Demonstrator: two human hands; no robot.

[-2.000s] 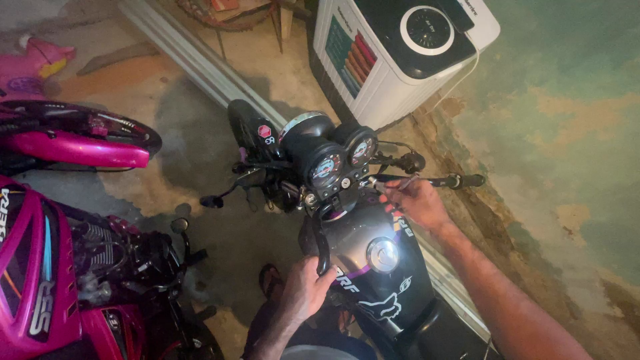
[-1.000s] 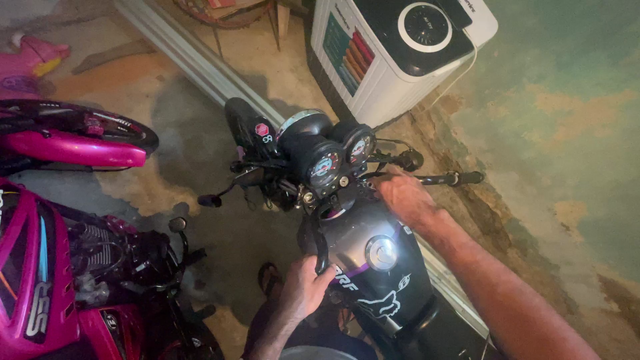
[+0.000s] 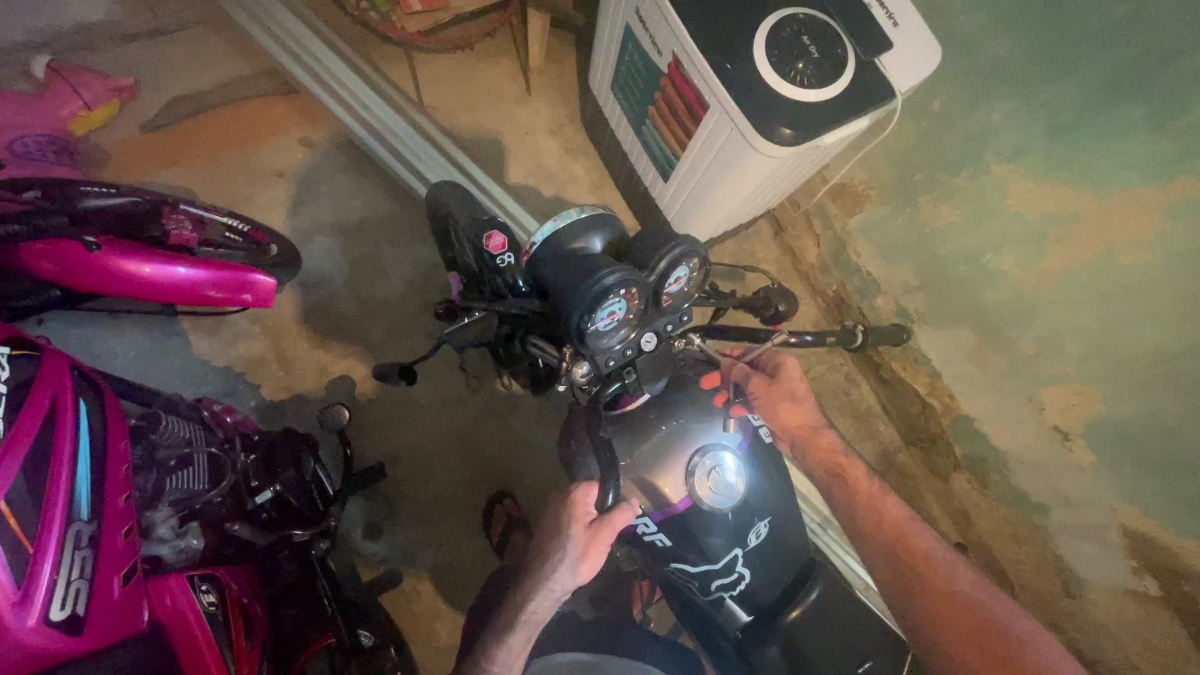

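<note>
A black motorcycle's fuel tank [image 3: 694,534] with a round metal cap [image 3: 717,476] lies below me, and its twin gauges [image 3: 614,314] sit ahead of it. My left hand [image 3: 586,534] is closed around the end of the black left handlebar [image 3: 607,450], beside the tank. Over the tank's right front, my right hand [image 3: 764,389] holds a thin metal tool, perhaps a wrench, whose tip is near the handlebar clamp by the gauges. The right handlebar [image 3: 797,336] extends just beyond that hand. Some of the tool is hidden by the fingers.
A white washing machine [image 3: 731,159] stands ahead on the right, near the green wall [image 3: 1050,234]. Long metal profiles [image 3: 375,122] run along the floor under the motorcycle. To the left is a pink motorcycle [image 3: 56,525]; a pink toy [image 3: 66,112] lies beyond its wheel.
My right hand has shifted back slightly from the handlebar clamp, and the tool in it shows more plainly than one second ago. The left hand has stayed on its handlebar.
</note>
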